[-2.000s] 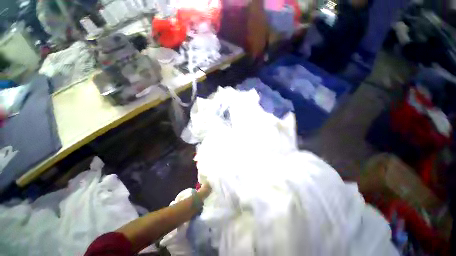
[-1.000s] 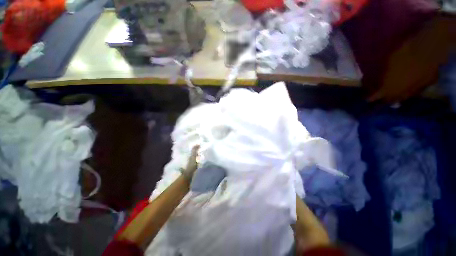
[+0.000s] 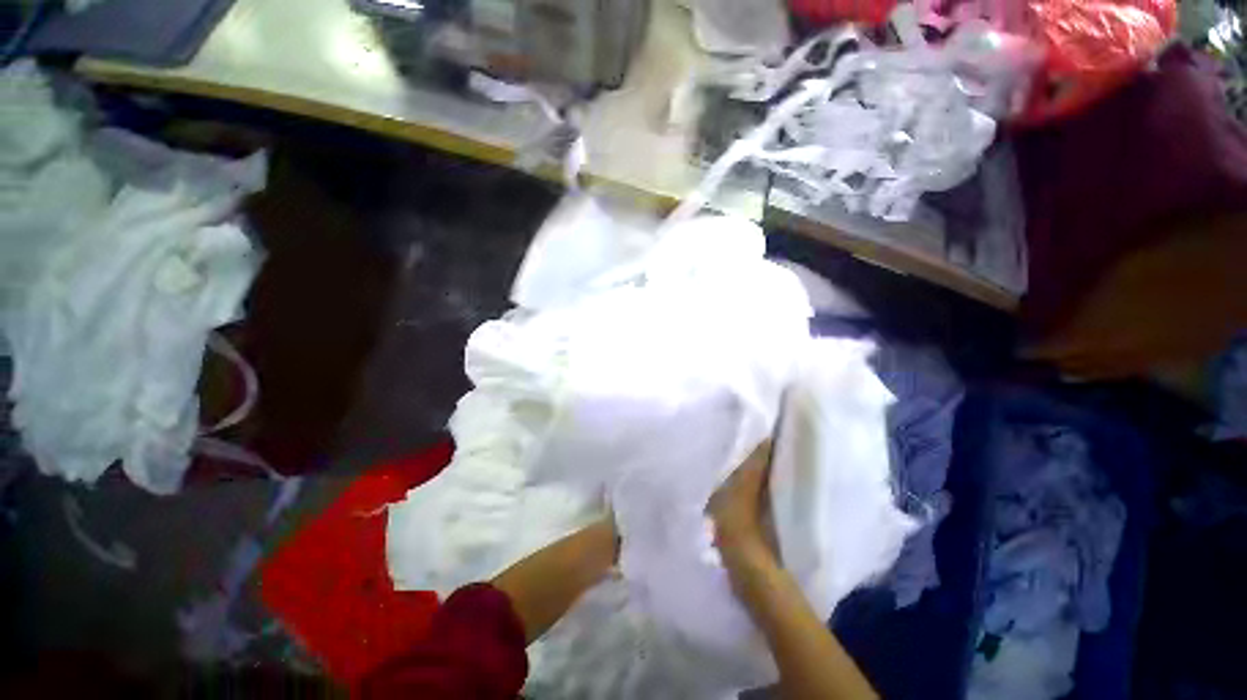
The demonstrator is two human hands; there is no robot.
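Observation:
A large, overexposed bundle of white garment pieces (image 3: 656, 397) fills the middle of the view, below the table edge. My left hand (image 3: 596, 544) reaches into the bundle from the lower left; its fingers are hidden in the cloth. My right hand (image 3: 743, 509) is pressed into the bundle at the right, thumb side partly showing, fingers hidden by cloth. A red plastic stool (image 3: 335, 574) shows under and left of the bundle.
The machine table (image 3: 315, 110) crosses the top, with a blurred machine (image 3: 547, 41) and white trimmings (image 3: 875, 130). Red plastic bags (image 3: 1108, 48) lie behind. More white pieces (image 3: 123, 301) hang at left. A blue crate (image 3: 975, 506) holding pale pieces stands at right.
The view has turned from the aisle to the table and then tilted down. The bundle now sits lower over the red stool, which has come into view. Both hands remain in the cloth.

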